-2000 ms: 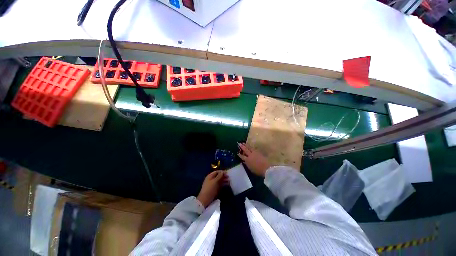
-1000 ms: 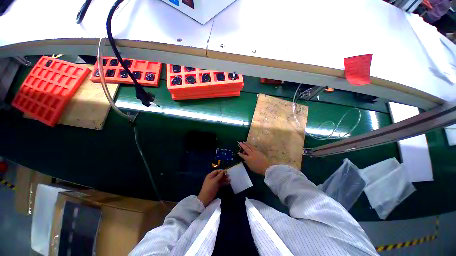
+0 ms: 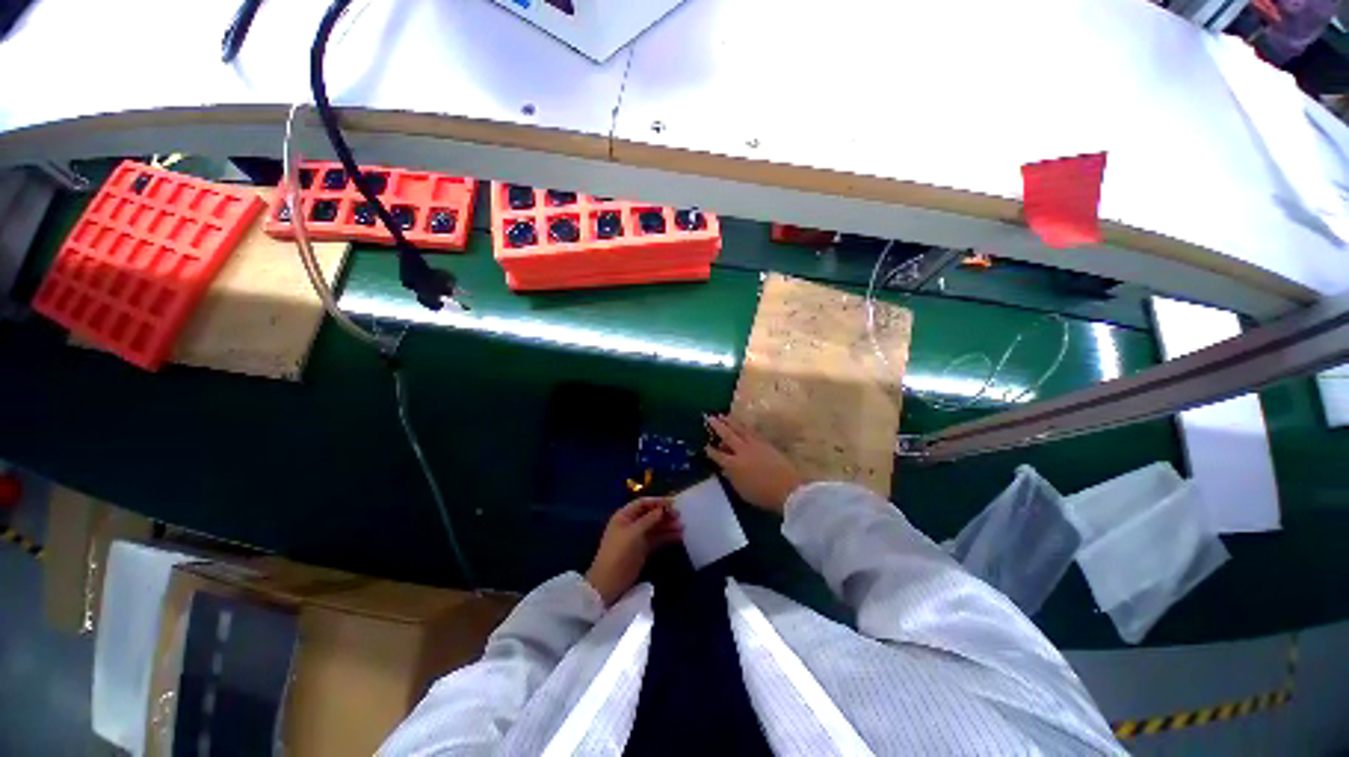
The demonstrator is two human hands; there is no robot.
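A small dark blue circuit board (image 3: 666,453) lies on the green mat, with a yellow tab (image 3: 639,481) at its lower left edge. A near-black display panel (image 3: 589,426) lies left of it, hard to tell from the mat. A white flat piece (image 3: 709,522) lies below the board. My left hand (image 3: 638,535) is at the white piece's left edge, fingertips pinched together; what they hold is too small to tell. My right hand (image 3: 750,463) is right of the board, fingertips by its right edge, at a tiny dark item I cannot make out.
A wooden board (image 3: 821,370) lies beyond my right hand. Orange-red parts trays (image 3: 607,263) stand at the back under the white shelf (image 3: 888,89). A power plug (image 3: 426,280) hangs down. Plastic bags (image 3: 1147,540) lie right. A metal bar (image 3: 1095,395) crosses at right. A cardboard box (image 3: 370,651) is lower left.
Both hands stay in nearly the same place, with only slight finger movement. The black panel looks a little more distinct than before. The view has shifted very slightly.
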